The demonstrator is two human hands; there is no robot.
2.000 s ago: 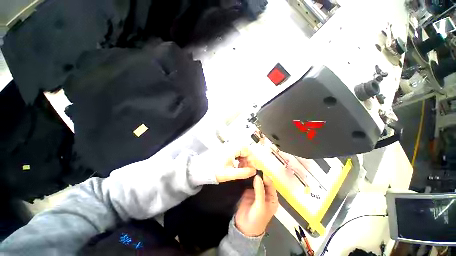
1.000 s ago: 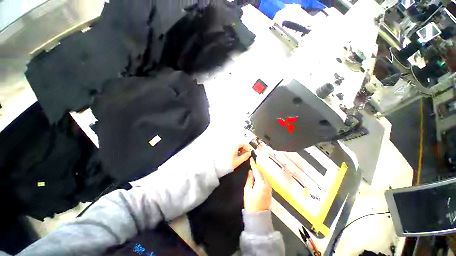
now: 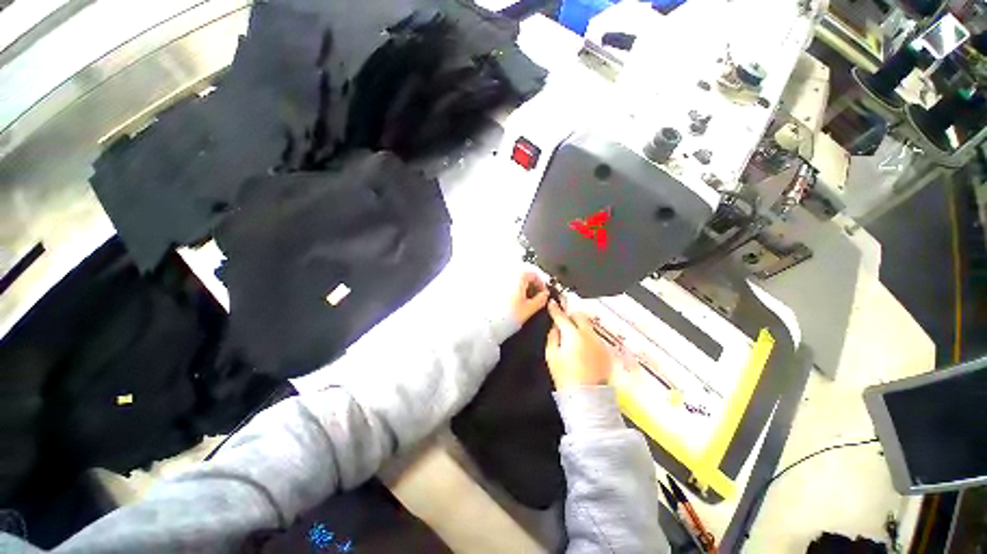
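A black fabric panel (image 3: 517,422) hangs from my fingertips over the near table edge. My left hand (image 3: 527,299) pinches its upper edge just below the grey machine head (image 3: 622,211). My right hand (image 3: 577,348) pinches the same edge from the near side, its fingertips close to the left ones. The pinched edge lies by the small metal parts under the head; the needle and exact contact there are too small to tell. The pale bed plate with yellow tape (image 3: 693,476) lies right of my right hand.
Stacked black panels (image 3: 336,249) with a pale sticker lie left of the machine, more black cloth (image 3: 119,357) further left. A red switch (image 3: 525,153) is beside the head. Orange-handled snips (image 3: 693,517) lie at the plate's near corner. A screen (image 3: 936,427) stands at right, a blue bin (image 3: 582,13) behind.
Both hands have moved forward with the panel edge, closer under the machine head. More of the panel shows hanging below them. The camera view has shifted.
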